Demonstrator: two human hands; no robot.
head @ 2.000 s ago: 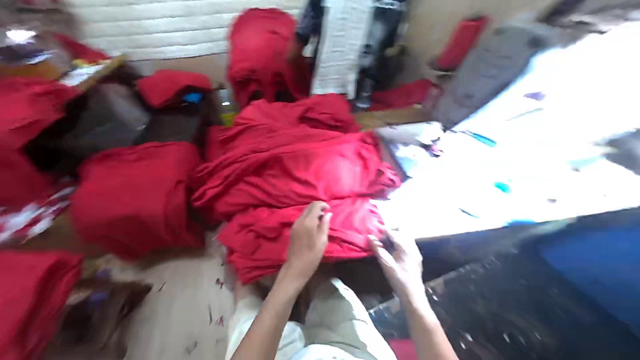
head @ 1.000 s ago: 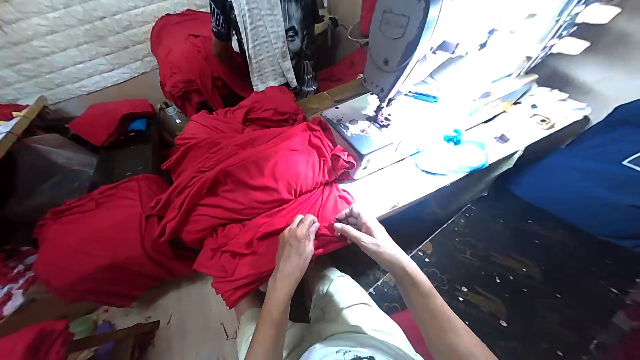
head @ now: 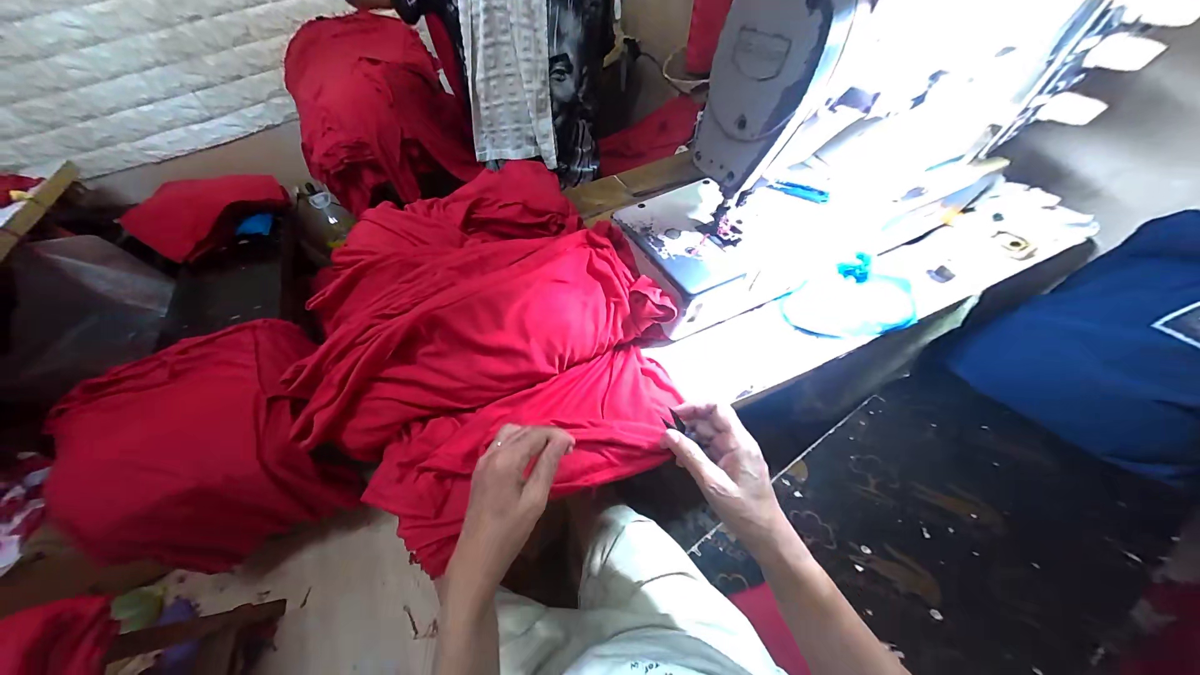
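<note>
A large heap of red knit fabric (head: 469,328) lies in front of me and hangs over the near edge of the sewing table. My left hand (head: 516,469) pinches the hem area of its lowest fold, thumb against fingers. At that fold's right corner is my right hand (head: 717,455), its fingers curled around a small dark pointed tool, perhaps thread snips, whose tip touches the cloth. Behind the heap stands a sewing machine (head: 759,84), with its needle area close to the fabric's upper right side.
More red fabric is piled at the left (head: 178,441) and at the back (head: 366,94). On the brightly lit table (head: 778,361) lies a blue-edged clear plastic bag (head: 848,305). A dark blue cloth (head: 1087,347) is at the right, above a dark patterned floor (head: 937,506).
The view has swung toward the right and closer to the sewing machine. Both hands remain at the red fabric's near edge.
</note>
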